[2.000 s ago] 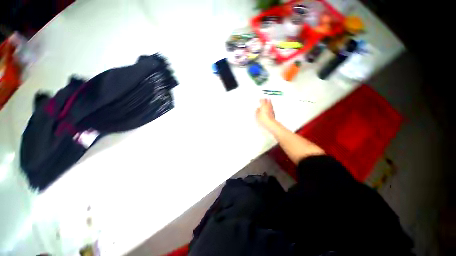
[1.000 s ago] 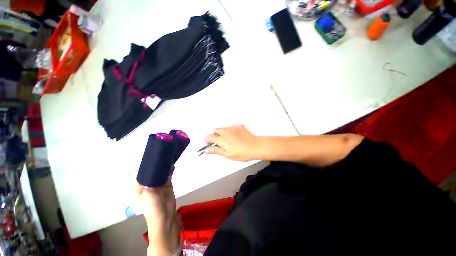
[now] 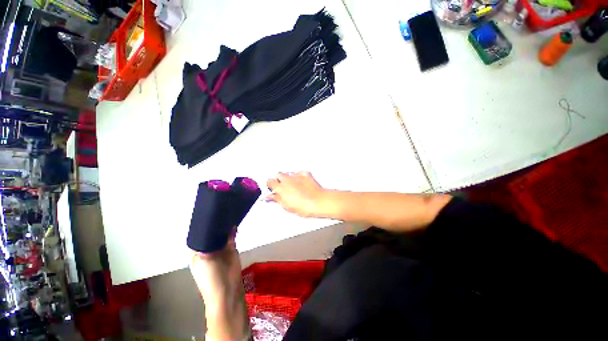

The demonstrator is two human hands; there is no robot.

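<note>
My left hand [image 3: 217,270] rises from the bottom edge and grips two dark thread cones [image 3: 211,216] with magenta ends, held upright side by side near the table's front edge. My right hand [image 3: 292,193] is just right of the cones, fingers bent toward them. A small, thin, shiny tool, perhaps snips [image 3: 267,197], shows at its fingertips, mostly hidden. A bundle of black fringed pieces [image 3: 267,80] lies on the white table [image 3: 360,143] beyond my hands, tied with a magenta band [image 3: 217,90] and bearing a white tag [image 3: 239,122].
A black phone [image 3: 428,41], a green box with a blue top [image 3: 489,42], a clear tub [image 3: 467,9], an orange bottle or spool [image 3: 556,48] and a red tray [image 3: 557,16] lie at upper right. Red crates stand upper left [image 3: 137,50], below [image 3: 280,283] and at right [image 3: 567,200].
The left hand with the cones has come into view since the first frame. The right hand has moved from near the phone to beside the cones. Since one second ago, it is closer to them.
</note>
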